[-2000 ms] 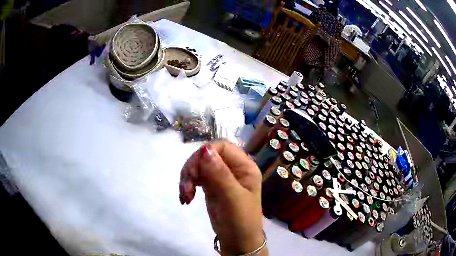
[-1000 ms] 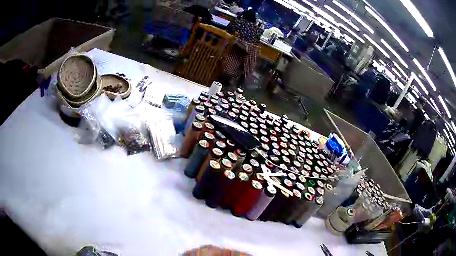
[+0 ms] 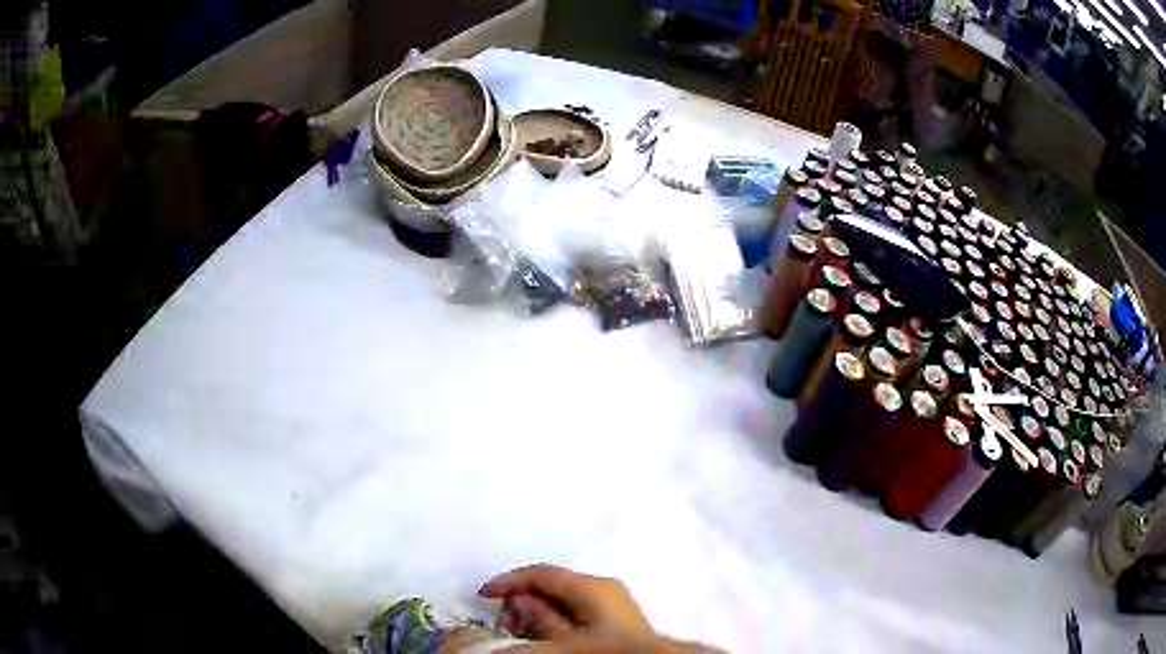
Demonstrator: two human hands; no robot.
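My right hand (image 3: 582, 611) is at the bottom edge over the white table cover (image 3: 422, 422). Its fingers point left, loosely bent and apart, and I see nothing held. Beside its fingertips is a green-blue patterned cloth (image 3: 407, 629), seemingly my left sleeve, with a bit of skin next to it. The rest of my left hand is cut off or hidden. Whether my right fingers touch it, I cannot tell.
Thread spools (image 3: 940, 447) stand in a block at right, with a dark case (image 3: 899, 265) on top. Crinkled bags (image 3: 620, 291) lie left of them, near woven baskets (image 3: 435, 125) and a shallow dish (image 3: 559, 141). Small dark tools (image 3: 1072, 632) lie bottom right.
The view has swung about. My right hand was raised mid-frame, then showed only as a sliver at the bottom; now more of it shows there, beside the patterned cloth.
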